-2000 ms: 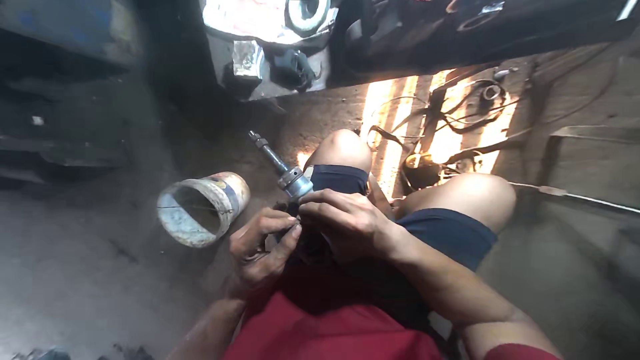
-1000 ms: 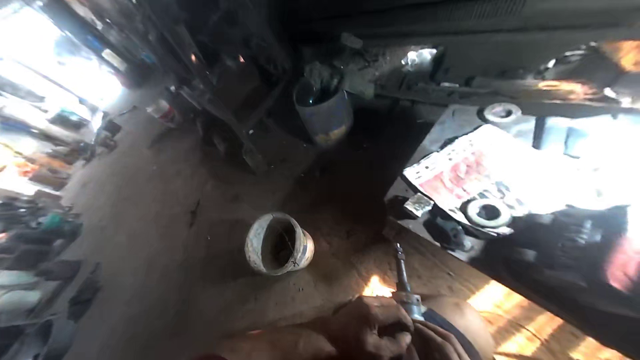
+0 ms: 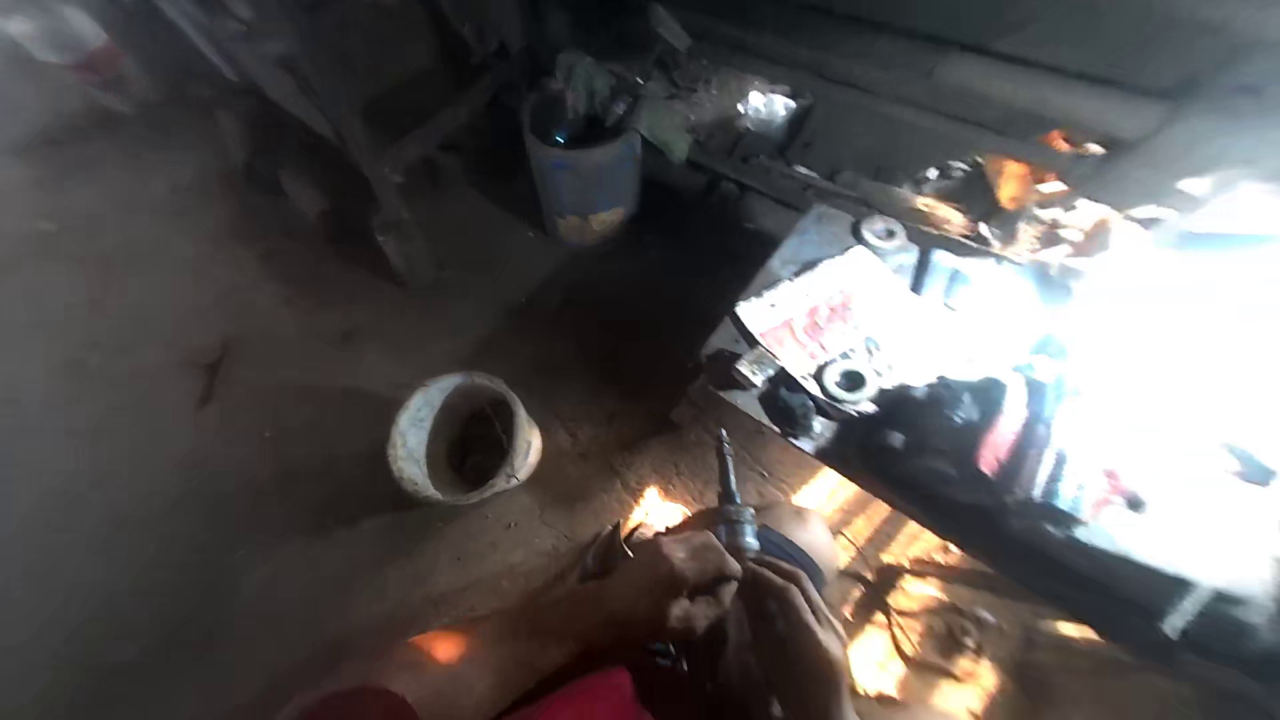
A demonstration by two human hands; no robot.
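Note:
A stepped metal shaft [image 3: 732,490] with a thick round collar points up and away from me between my hands, its narrow tip near the low table. My left hand [image 3: 685,585] has its fingers curled at the lower end of the collar. Close against it, my right hand [image 3: 795,635] wraps the part below the collar. That lower part is mostly hidden by my fingers and in shadow.
A low table [image 3: 745,405] at the right bears a printed sheet [image 3: 815,320], a ring-shaped bearing [image 3: 850,380], another ring [image 3: 883,233] and tools in glare. An open bucket [image 3: 410,440] stands left of my hands; a fuller bucket [image 3: 590,185] stands farther back. Cables lie at lower right.
The view has swung to the left and up since the oldest frame, bringing the back bucket into sight. My hands stay together at the shaft throughout.

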